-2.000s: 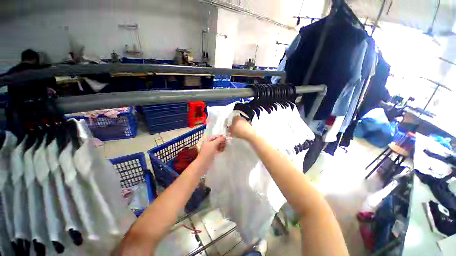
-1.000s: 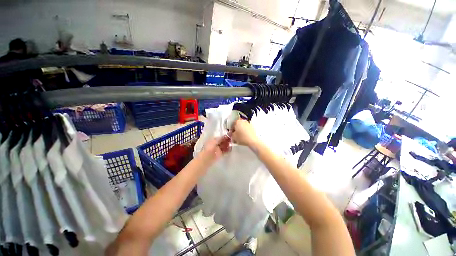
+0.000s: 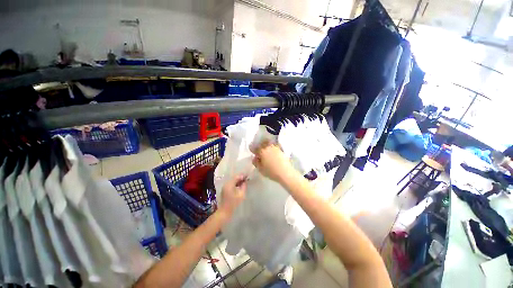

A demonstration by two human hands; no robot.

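A white sleeveless blouse [image 3: 253, 225] hangs in front of me at the left end of a bunch of white garments on black hangers [image 3: 301, 101]. My left hand [image 3: 232, 194] pinches the blouse's front lower down, fingertips at the cloth edge. My right hand [image 3: 269, 160] grips the front edge higher up, near the neckline, with its fingers curled. The two hands are apart. Buttons are too small to make out. More white blouses [image 3: 73, 208] hang at the left.
The grey rail [image 3: 169, 106] crosses at chest height, a second bar behind it. Blue crates [image 3: 185, 163] and a red stool [image 3: 210, 126] stand beyond. Dark garments [image 3: 360, 67] hang at right, near a wooden stool [image 3: 432, 163] and a worktable [image 3: 458, 247].
My left hand has moved down and away from my right hand, which has shifted slightly lower. The hands were close together at the blouse's front. The view has shifted slightly.
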